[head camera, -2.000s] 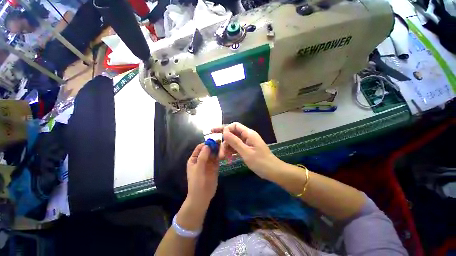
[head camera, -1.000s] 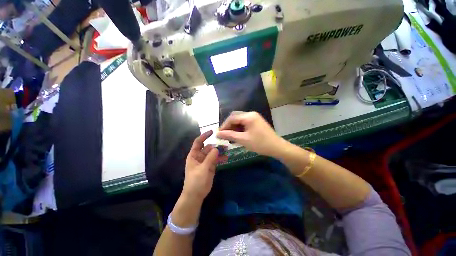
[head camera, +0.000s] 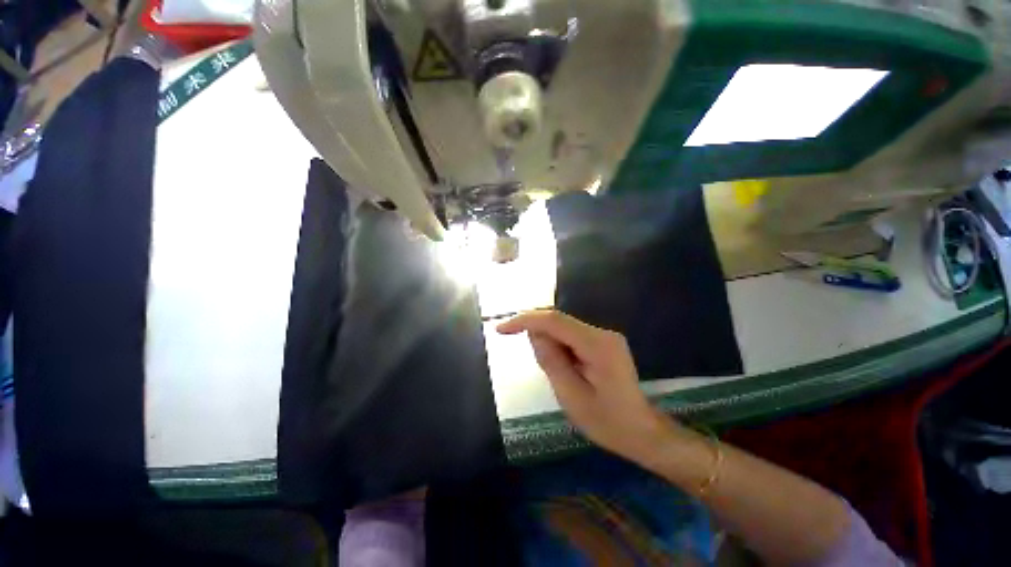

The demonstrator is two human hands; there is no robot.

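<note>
The cream sewing machine head (head camera: 333, 100) is close above the work, with its presser foot and needle (head camera: 501, 227) in bright lamp glare. A black garment panel (head camera: 410, 377) lies left of the needle and hangs over the table's front edge. Small black cut pieces (head camera: 649, 288) lie to the right of the needle. My right hand (head camera: 582, 371) is in front of the needle, index finger stretched left, other fingers curled; whether it holds anything fine is unclear. My left hand is not visible; a lilac sleeve (head camera: 383, 534) shows below the panel.
Long black cut pieces (head camera: 89, 277) lie at the left table edge. A green-and-blue tool (head camera: 859, 277) and a pale coiled cable (head camera: 962, 249) are at the right. A red container (head camera: 194, 35) is at the upper left. Measuring tape (head camera: 543, 437) runs along the front.
The view has moved closer to the needle. The small blue object no longer shows between my hands. My left hand has gone out of sight; my right index finger is now extended.
</note>
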